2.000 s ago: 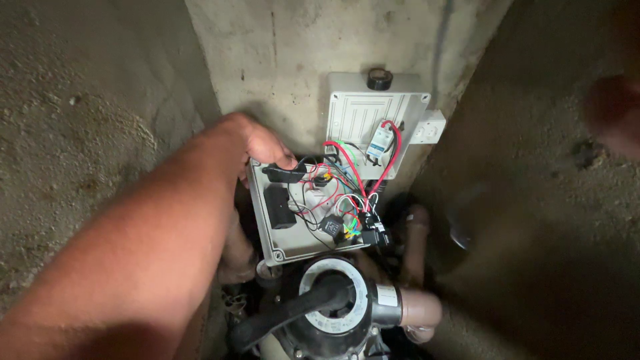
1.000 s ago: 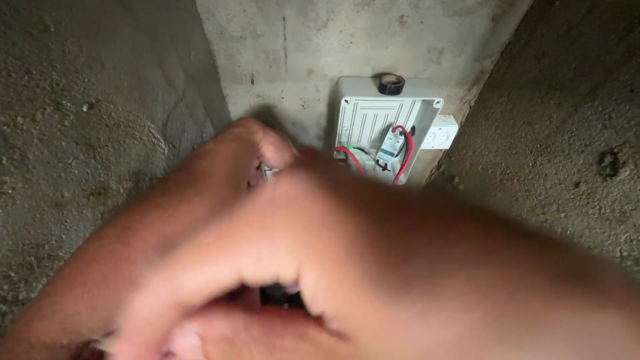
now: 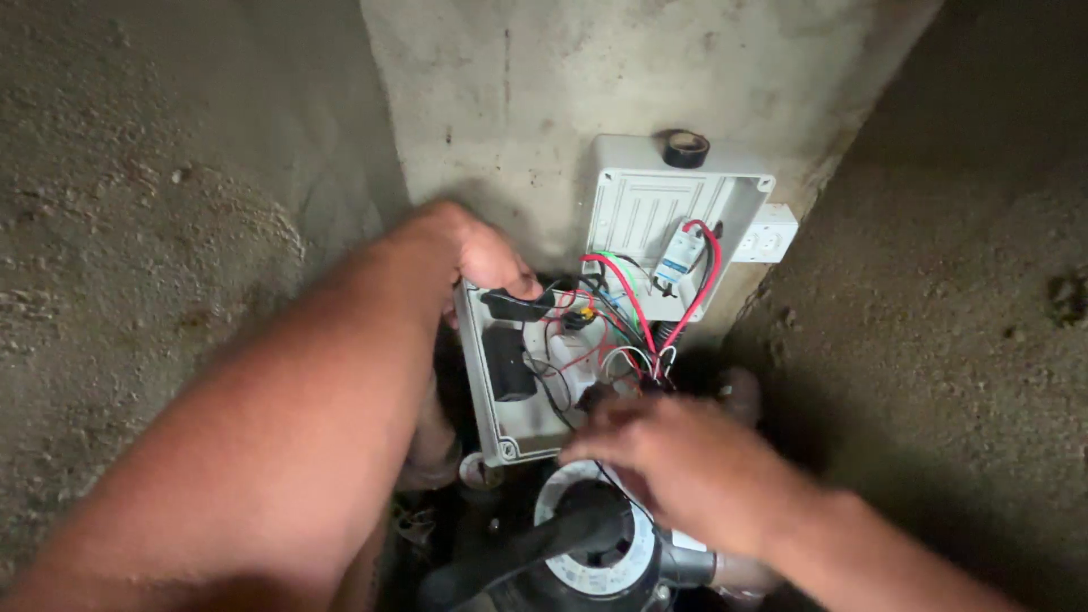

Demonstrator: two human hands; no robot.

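Note:
My left hand (image 3: 493,263) grips the upper left corner of a grey plastic enclosure cover (image 3: 484,408), its thumb by a black module (image 3: 517,304). A second black box (image 3: 510,364) and a tangle of thin wires lie inside the cover. My right hand (image 3: 663,442) is at the cover's lower right, by the wires; its fingertips are blurred and whether they hold anything is unclear. Behind, the open enclosure base (image 3: 654,200) on the wall holds a white circuit breaker (image 3: 680,255) with thick red cables (image 3: 629,289).
A roll of black tape (image 3: 686,149) sits on top of the base, and a white socket (image 3: 767,234) is beside it. Below the cover stands a black valve with a lever handle (image 3: 527,544) and a pipe (image 3: 739,569). Rough walls rise on both sides.
My right hand, close to the camera and covering the cover one second ago, has moved away from the camera to the wires. My left hand stays at the cover's corner.

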